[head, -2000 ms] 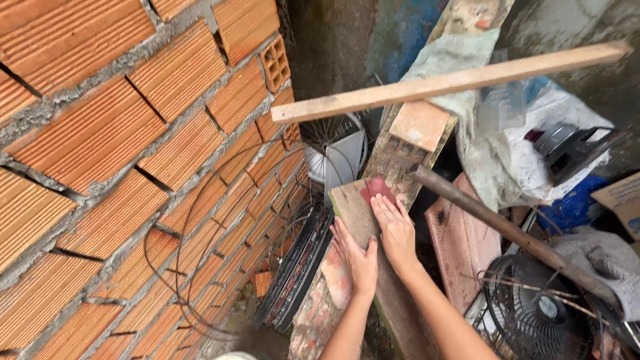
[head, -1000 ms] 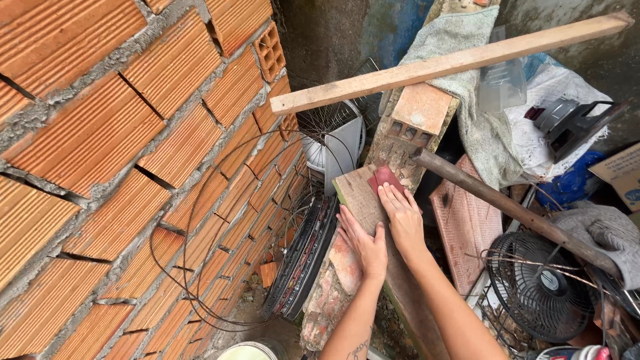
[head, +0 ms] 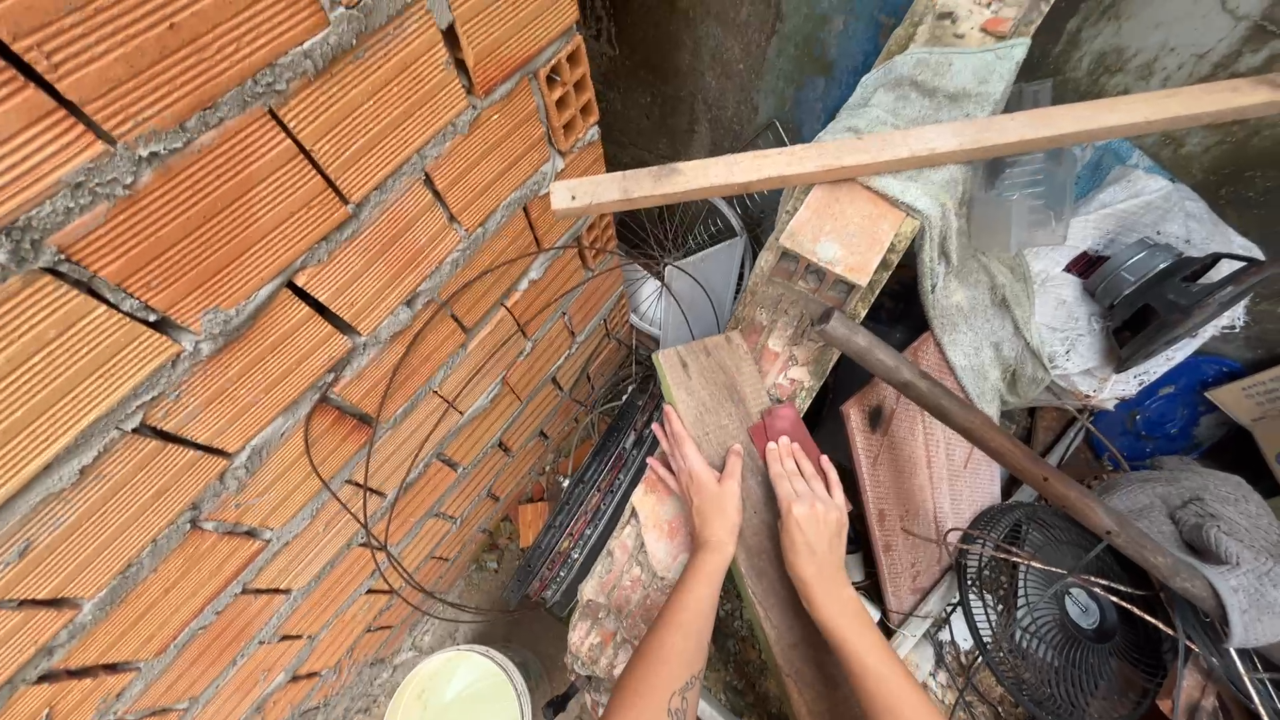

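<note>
A weathered wooden plank (head: 715, 400) lies lengthwise over a rough brick-and-mortar ledge (head: 640, 560). Flat on the plank's left part rests my left hand (head: 705, 495), its fingers apart and holding nothing. Under the fingers of my right hand (head: 808, 500) is a dark red sheet of sandpaper (head: 785, 425), pressed on the plank's right edge. Part of the sheet is hidden by those fingers. Beyond the plank's far end, a hollow clay brick (head: 843, 235) sits on the ledge.
A hollow-brick wall (head: 220, 400) rises at left, with looped wire (head: 375, 470) beside it. A wooden batten (head: 900, 148) crosses the far side. A round pole (head: 1000, 450), a fan (head: 1065, 605) and a grey cloth (head: 960, 240) lie at right. A bucket (head: 460, 690) stands below.
My right hand and the red sheet under it have moved a little toward me along the plank's right edge. My left hand remains on the plank.
</note>
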